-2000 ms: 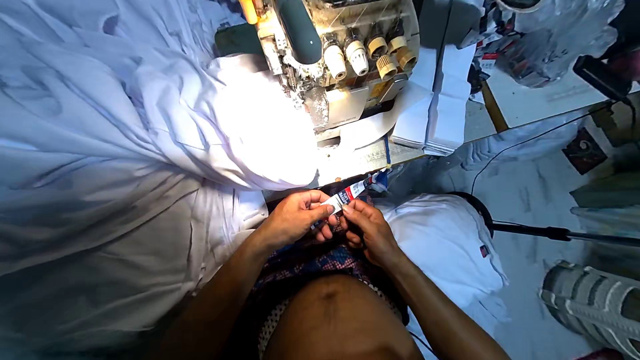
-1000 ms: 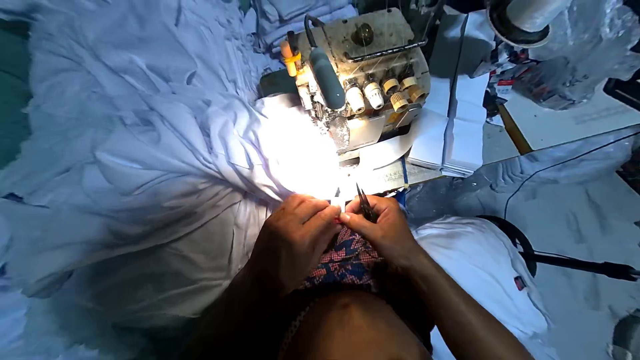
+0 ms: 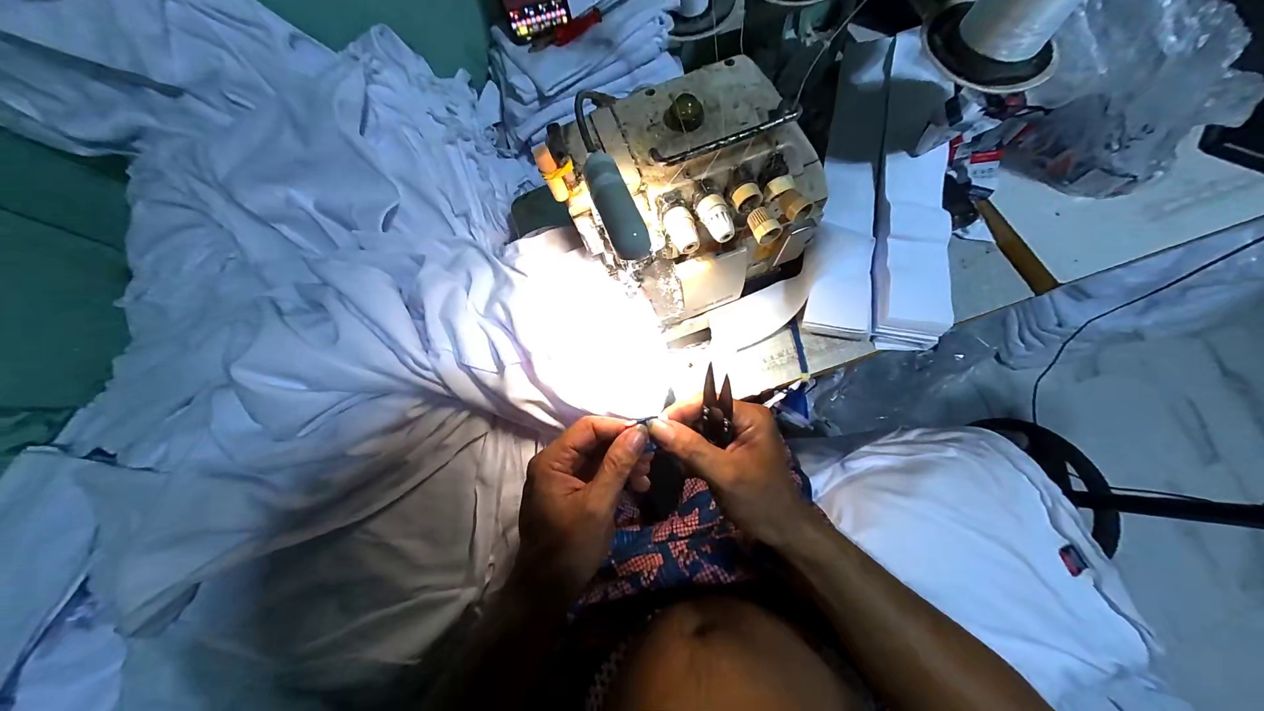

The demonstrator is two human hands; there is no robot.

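Observation:
My left hand (image 3: 583, 484) and my right hand (image 3: 736, 464) meet at the thumbs and fingertips, pinching a small dark piece (image 3: 646, 422), perhaps a label or strip of fabric; it is too small to tell. Dark thread snips (image 3: 718, 403) also rest in my right hand, their two pointed blades upward and apart. Beyond my hands stands a serger sewing machine (image 3: 706, 178) with several tension knobs. Its lamp (image 3: 617, 205) throws a glaring light on the pale cloth (image 3: 583, 326) beside the needle area, which hides detail there.
A large heap of pale fabric (image 3: 296, 267) covers the left. Stacked white strips (image 3: 913, 237) lie right of the machine, near a thread cone (image 3: 1012, 30) and clear plastic bags (image 3: 1136, 109). White garments (image 3: 968, 553) lie at my right beside a black stand bar (image 3: 1185, 509).
Two seconds ago my hands held a small white, red and dark label-like piece; it no longer shows. The snips appear in my right hand from one second ago, and their blades now show apart.

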